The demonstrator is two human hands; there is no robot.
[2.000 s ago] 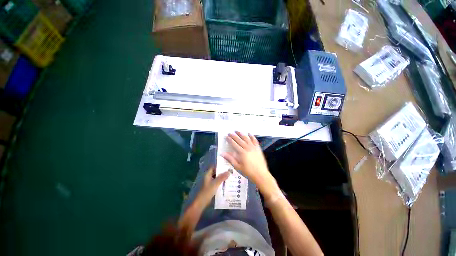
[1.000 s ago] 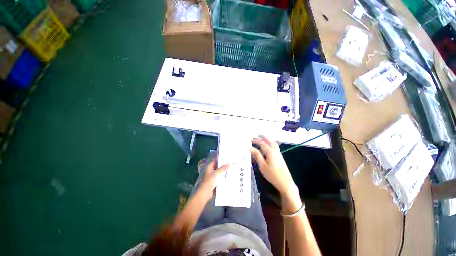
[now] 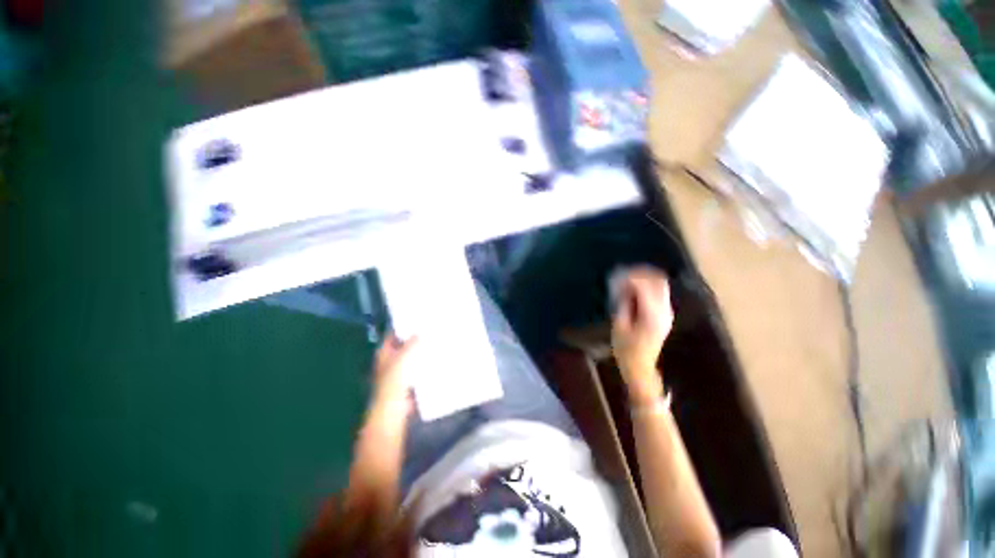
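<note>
The view is blurred. The white product box (image 3: 445, 343) lies over the lap, its far end at the front edge of the white sealer table (image 3: 327, 142). No print is readable on it. My left hand (image 3: 395, 368) holds the box by its left side near the lap. My right hand (image 3: 642, 311) is off the box, over the dark gap between sealer and bench. Its fingers look curled, with a small pale patch at the fingertips; I cannot tell if it holds something. The sealing bar (image 3: 295, 232) looks like a blurred grey strip.
The blue-grey control box (image 3: 595, 82) stands at the sealer's right end. Bagged boxes (image 3: 813, 153) and a black cable (image 3: 853, 371) lie on the brown bench (image 3: 753, 316). The conveyor with shiny packs is beyond. A brown carton (image 3: 246, 55) is behind the sealer.
The view has turned and blurred, with the sealer now tilted and farther left. My right hand has left the box and moved right. My left hand stays at the box's left side.
</note>
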